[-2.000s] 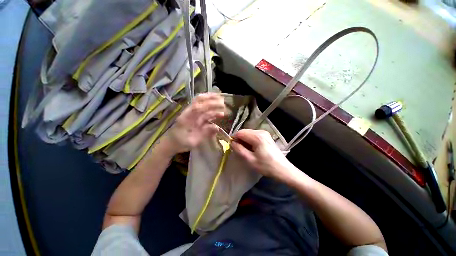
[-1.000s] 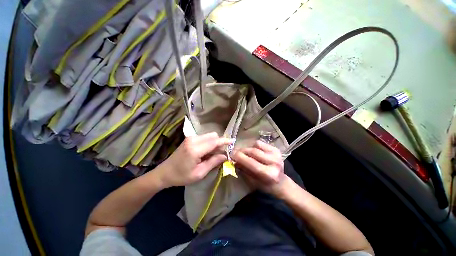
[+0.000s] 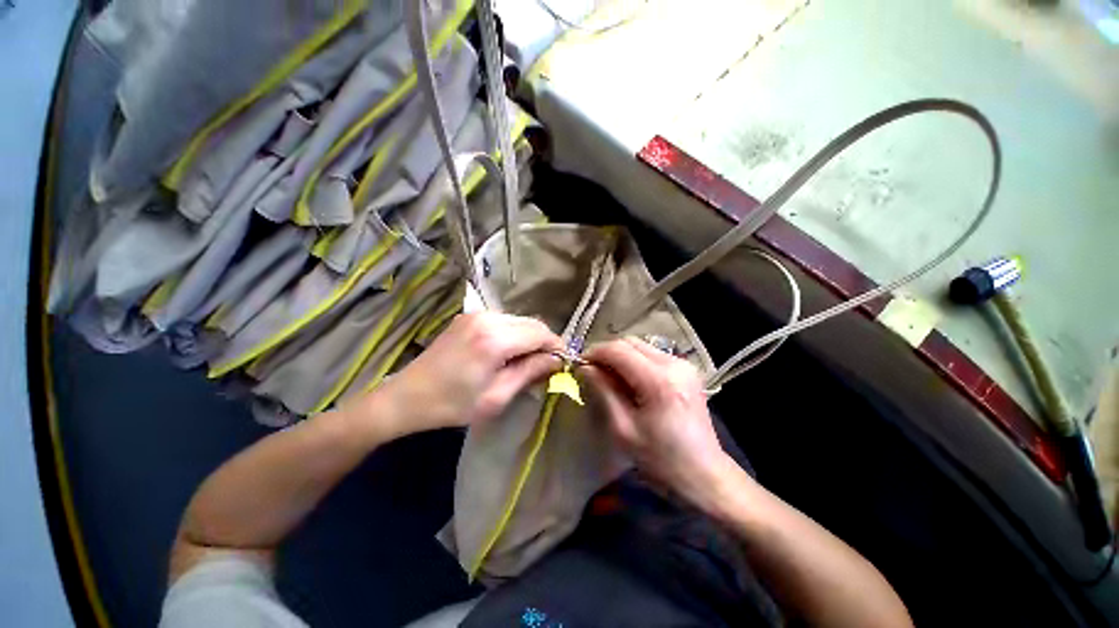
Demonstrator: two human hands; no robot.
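A beige tote bag (image 3: 503,460) lies on my lap with its mouth open away from me. A yellow edge trim (image 3: 528,472) runs down its side, with a loose yellow end (image 3: 566,386) at the rim. My left hand (image 3: 497,362) and my right hand (image 3: 650,393) pinch the bag's rim just above this end, fingertips nearly touching. What lies between the fingertips is too small to tell. Two bag handles (image 3: 902,117) stand out from the mouth, one to the upper left and one over the table.
A pile of grey-beige bags with yellow lines (image 3: 276,233) is at the left. A pale green worktable (image 3: 785,74) is at the upper right, with a red strip (image 3: 736,221) along its edge. A hammer (image 3: 1025,350) lies at the table's right side.
My left hand has come down from above the bag mouth to the rim beside my right hand. Both hands are now at the rim. The bag mouth is spread wider than at first.
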